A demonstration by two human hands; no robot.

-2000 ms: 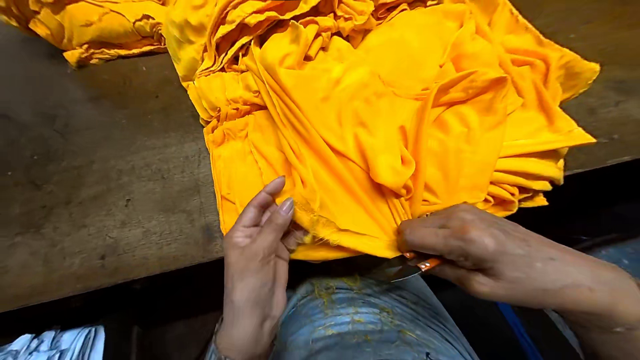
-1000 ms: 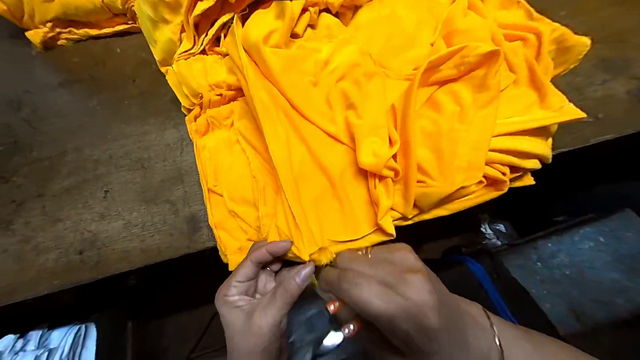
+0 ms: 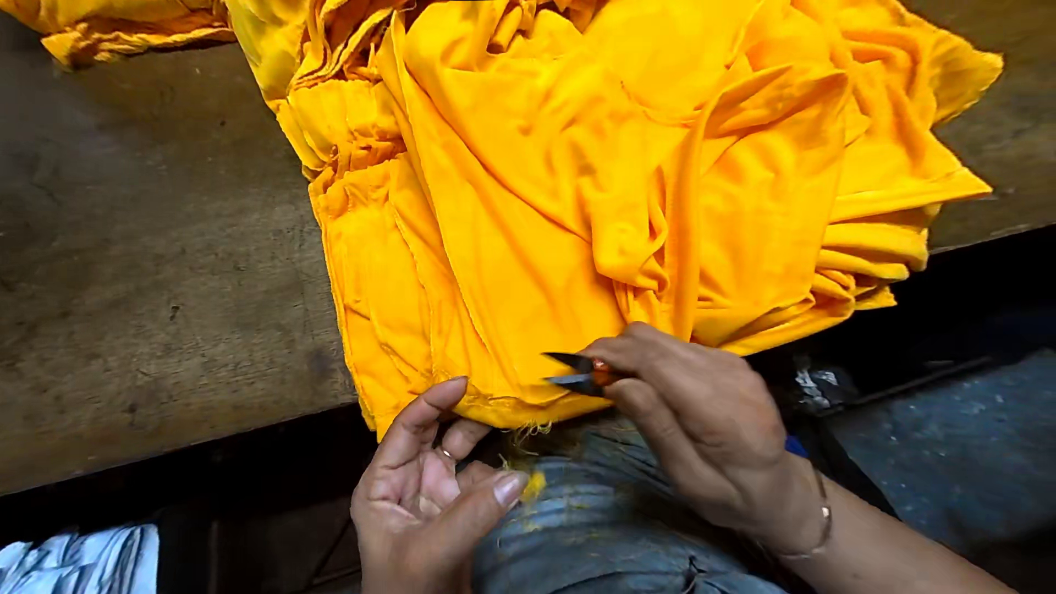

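Yellow fabric pieces lie in a thick, creased pile, their lower edge hanging over the table's front. My right hand holds small thread snips with an orange grip, blades apart and pointing left over the lowest hem. At the fabric's lower left edge is my left hand, palm up with fingers spread; its index fingertip is by the hem. Loose thread ends stick out of the hem. A tuft of yellow thread shows beside my left thumb, above my lap.
The worn wooden table runs beneath the pile, its front edge sloping across the view. More yellow fabric lies at the upper left. Pale folded cloth is at the lower left. Yellow lint dots the blue-grey cloth over my lap.
One second ago both hands were together at the hem; now they are apart. My right hand has moved right and up, with the snips' blades now over the fabric. My left fingers have spread.
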